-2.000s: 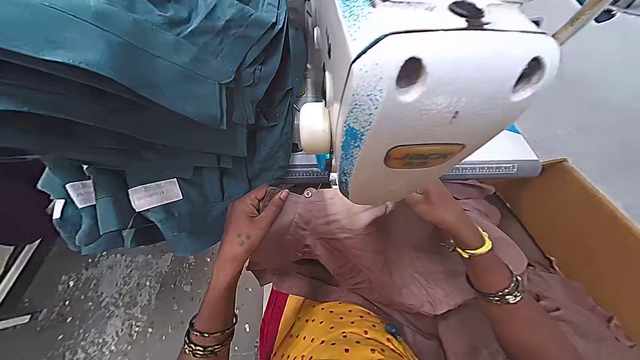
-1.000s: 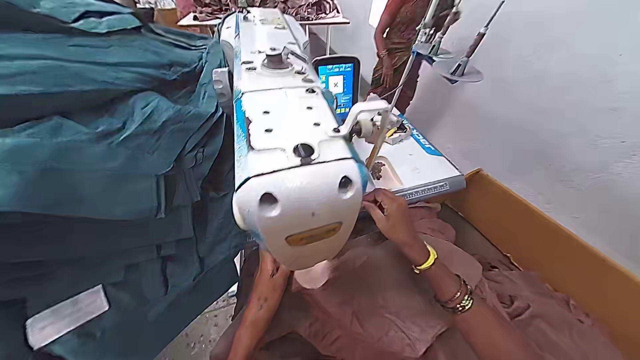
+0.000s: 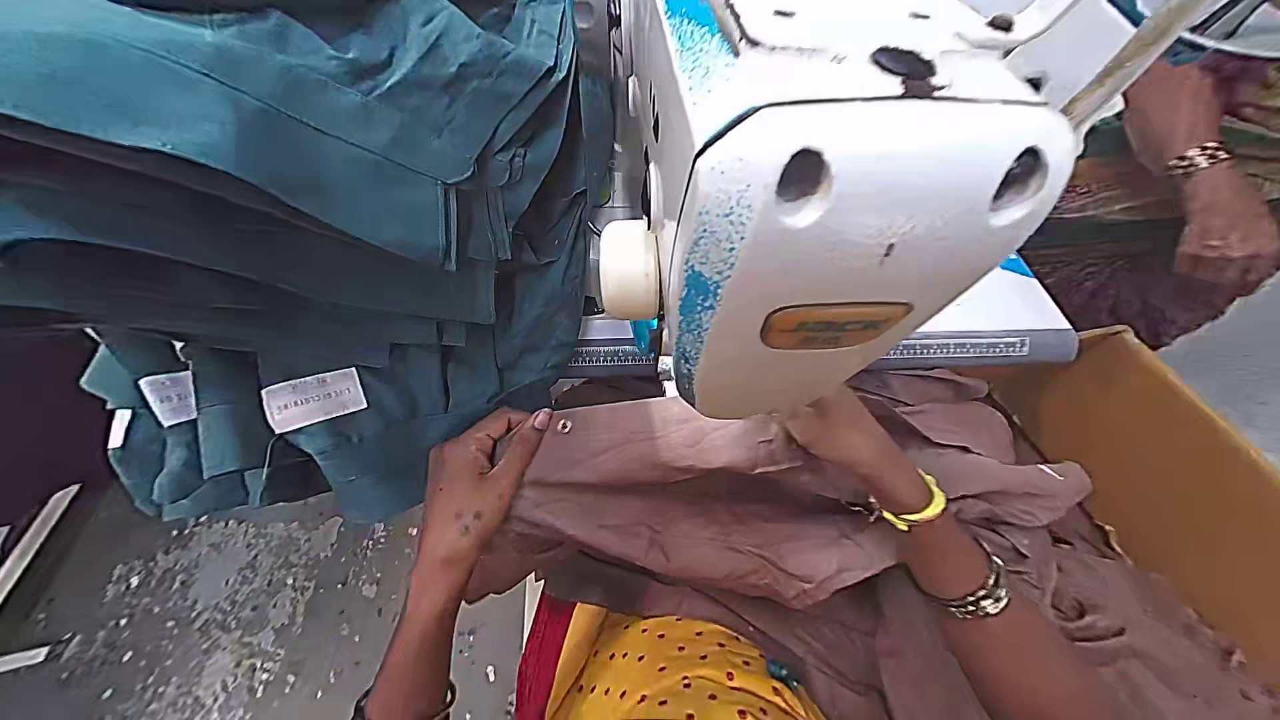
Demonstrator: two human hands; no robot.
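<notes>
A white Jack sewing machine (image 3: 860,240) stands in the upper middle, its head above mauve-brown fabric (image 3: 700,500). My left hand (image 3: 485,470) pinches the fabric's upper left corner between thumb and fingers, beside a small round button or snap (image 3: 565,426). My right hand (image 3: 840,435) is on the same cloth at the right, just under the machine head, which hides part of its fingers. The needle area is hidden behind the head. The cloth spreads between both hands and hangs down over my lap.
Stacked teal garments (image 3: 330,240) with white labels (image 3: 315,400) fill the left side, close to my left hand. A brown cardboard-like panel (image 3: 1170,480) borders the cloth at right. Another person's hand (image 3: 1225,225) and patterned clothing appear at upper right. A stained floor lies lower left.
The view has swung down again after a look further ahead. My left hand, partly hidden by the machine head one second ago, is now at the cloth's left corner. The other person's hand shows nearer.
</notes>
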